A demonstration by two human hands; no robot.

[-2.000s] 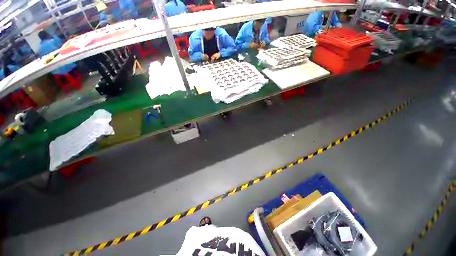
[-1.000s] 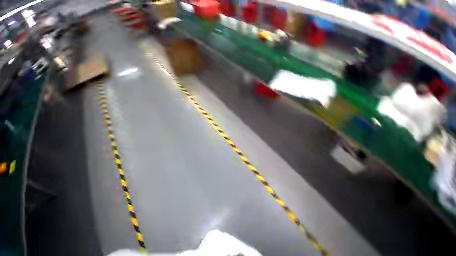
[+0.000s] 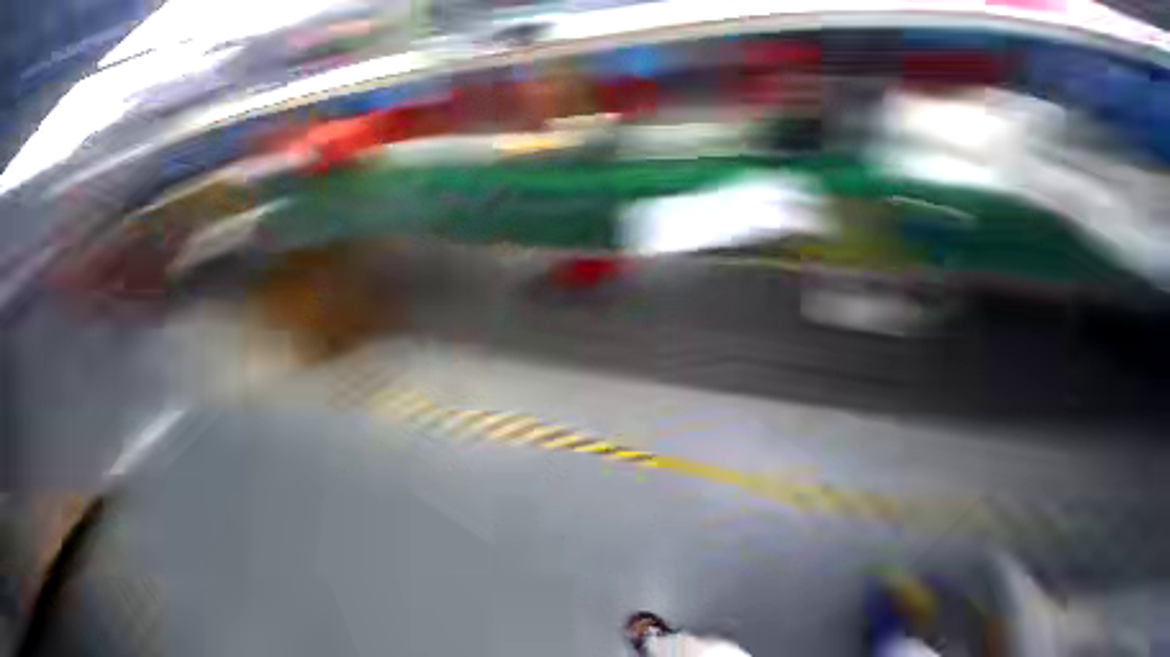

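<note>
The frame is heavily blurred. At the bottom right edge a blurred blue patch [image 3: 888,616] looks like a corner of the trolley deck. A pale curved shape [image 3: 1026,603] beside it may be the trolley handle; I cannot tell for sure. The boxes on the trolley cannot be made out. Neither my left hand nor my right hand can be seen. My foot [image 3: 645,626] and a bit of white clothing show at the bottom centre.
A green-topped bench [image 3: 513,205] runs across the view with a white sheet-like item [image 3: 729,216] on it. A brown box-like shape [image 3: 321,302] stands at the left. Yellow-black tape [image 3: 552,436] crosses the grey floor. A red thing [image 3: 588,272] is under the bench.
The view has swung right from the aisle to face the bench. The blue corner has come back in at the bottom right, and my foot shows at the bottom.
</note>
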